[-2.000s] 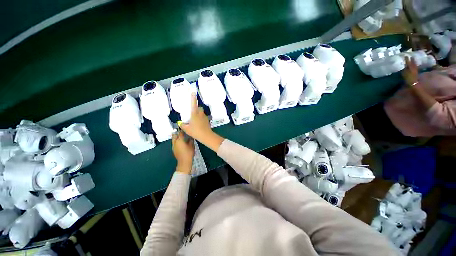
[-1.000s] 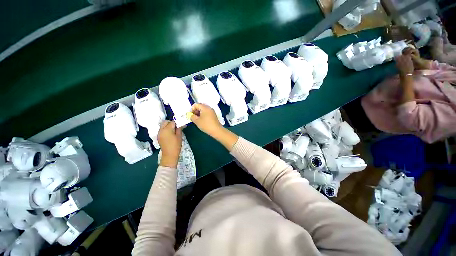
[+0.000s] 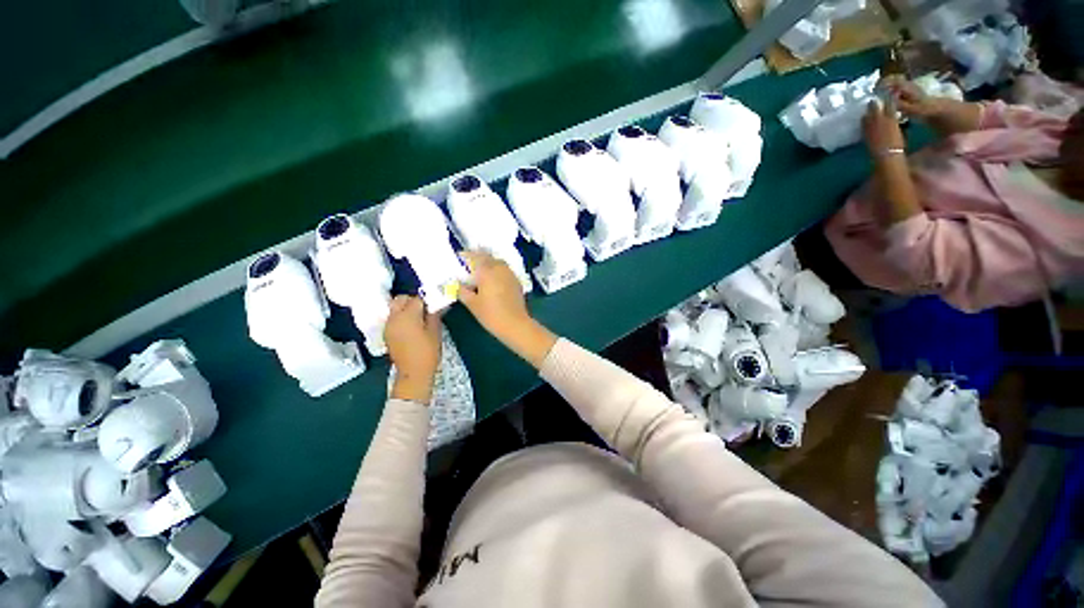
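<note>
A row of several white security cameras lies on the green bench. The third camera from the left (image 3: 416,229) shows no lens; its neighbours' dark lenses face up at the far end. My left hand (image 3: 414,341) grips the near base end of this camera from the left. My right hand (image 3: 495,292) touches the same base from the right, a yellow spot at its fingertips. Whether it holds a label is too small to tell. A label sheet (image 3: 452,398) with small printed marks lies beside and below my left hand, partly hidden by it.
Piled cameras (image 3: 89,463) lie at the left bench end. More cameras (image 3: 761,350) are heaped below the bench at right, with another heap (image 3: 939,469) beyond. A coworker in pink (image 3: 939,232) handles cameras at the right. A metal-edged green conveyor (image 3: 297,107) runs behind the row.
The third camera showed its lens earlier and now does not. My left hand has moved up onto its base. My right hand has drawn back from its body to the base.
</note>
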